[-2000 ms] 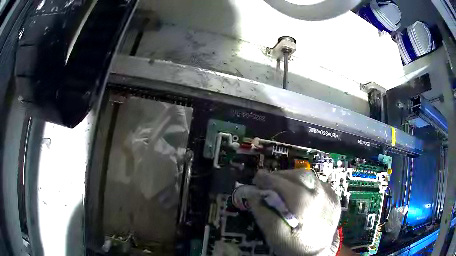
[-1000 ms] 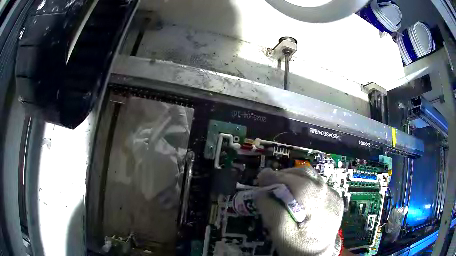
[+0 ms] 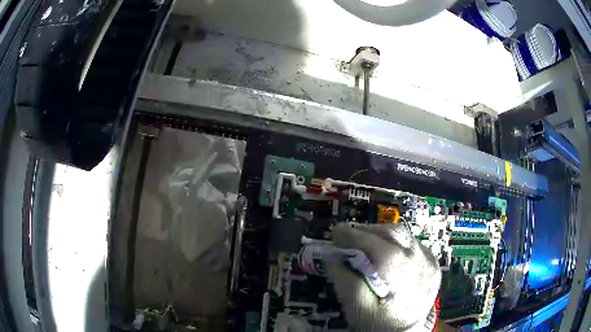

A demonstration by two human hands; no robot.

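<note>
My right hand [image 3: 387, 275], in an off-white knit glove with a red cuff edge, is closed around a white adhesive tube [image 3: 315, 257] with green and dark print. The tube's nozzle end points left over the circuit board [image 3: 472, 259], which is green and crowded with parts. The exact tip contact cannot be told. White adhesive lines run along the board's edges and around its parts. An orange block [image 3: 388, 213] shows just above my hand. My hand hides the middle of the board. My left hand is not in view.
The board lies in a black carrier [image 3: 369, 159] with white print. A silver rail [image 3: 311, 119] with yellow tape runs behind it. A crumpled clear plastic sheet [image 3: 202, 207] lies left of the carrier. A black cable chain [image 3: 71, 97] hangs at the upper left.
The gloved hand and tube have shifted slightly and turned over the same board area; the tube's printed side shows less than one second ago. The view has moved slightly.
</note>
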